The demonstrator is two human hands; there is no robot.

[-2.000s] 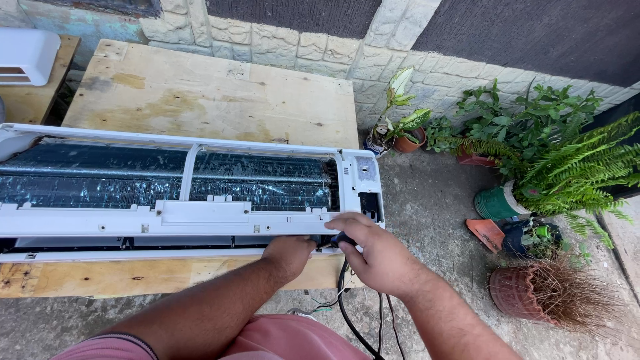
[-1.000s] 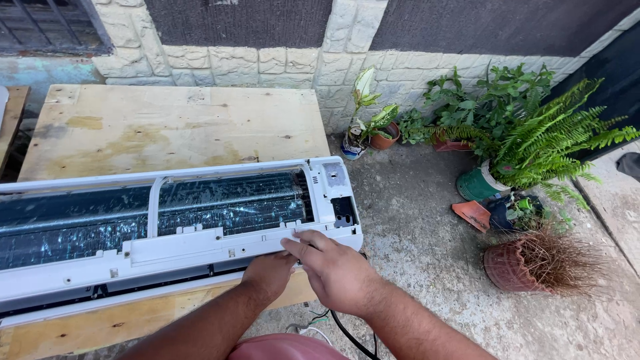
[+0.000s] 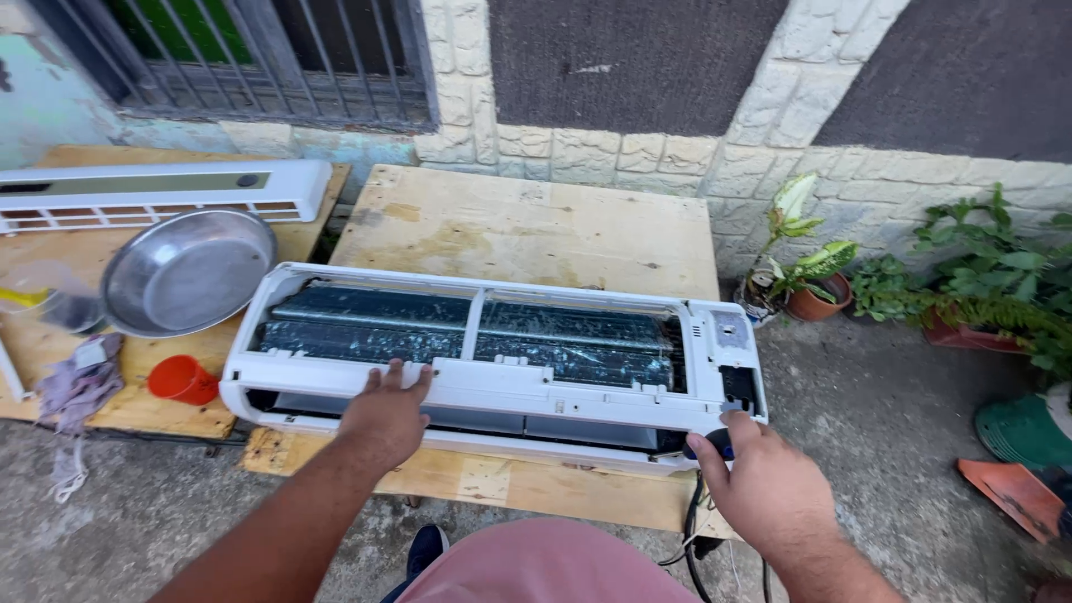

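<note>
The white indoor unit of a split air conditioner lies on a plywood table, its front cover off and its dusty dark fins exposed. My left hand rests with spread fingers on the unit's front frame, left of the middle, and holds nothing. At the unit's right end, my right hand is closed on a dark-handled screwdriver, whose shaft points left at the lower edge. Beneath that hand, a black cable and thin wires hang off the table's edge.
On the left table lie a white front cover, a metal basin, an orange cup, a clear container and a purple rag. A barred window and stone-faced wall stand behind. Potted plants line the right side.
My left hand has left the unit's right end, beside my right hand, and now lies farther left on the frame. The view has swung left, showing the second table.
</note>
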